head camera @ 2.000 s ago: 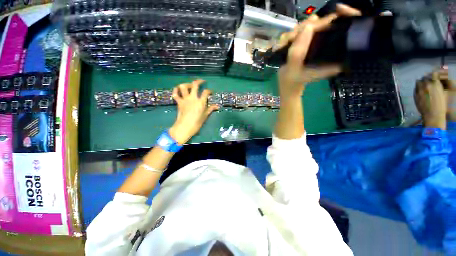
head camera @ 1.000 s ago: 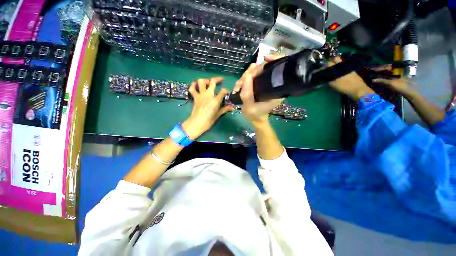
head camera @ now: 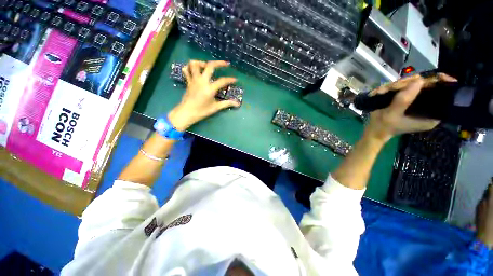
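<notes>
Small assembled units lie in two row sections on the green mat. My left hand (head camera: pixel 205 91) is over the left section (head camera: pixel 231 95), fingers spread, thumb and a fingertip at its right end; whether it grips a unit is unclear. The right section (head camera: pixel 312 132) lies apart from it. My right hand (head camera: pixel 397 110) is closed around a black electric screwdriver (head camera: pixel 438 102), held tilted with its tip at the front of the silver-white screw feeder (head camera: pixel 373 59). A small pile of white or clear pieces (head camera: pixel 280 157) lies near the mat's front edge.
Clear blister trays (head camera: pixel 270 38) are stacked at the back. A pink and white carton (head camera: pixel 70 118) at left carries rows of black square parts (head camera: pixel 100 39). A gridded black tray (head camera: pixel 427 167) is at right. A neighbour's hand (head camera: pixel 485 215) and blue sleeve show at the right edge.
The view has turned and shifted. My right hand moved the screwdriver from the row beside my left hand to the feeder. A gap now shows between the row sections. The neighbour's hands moved away from the feeder area.
</notes>
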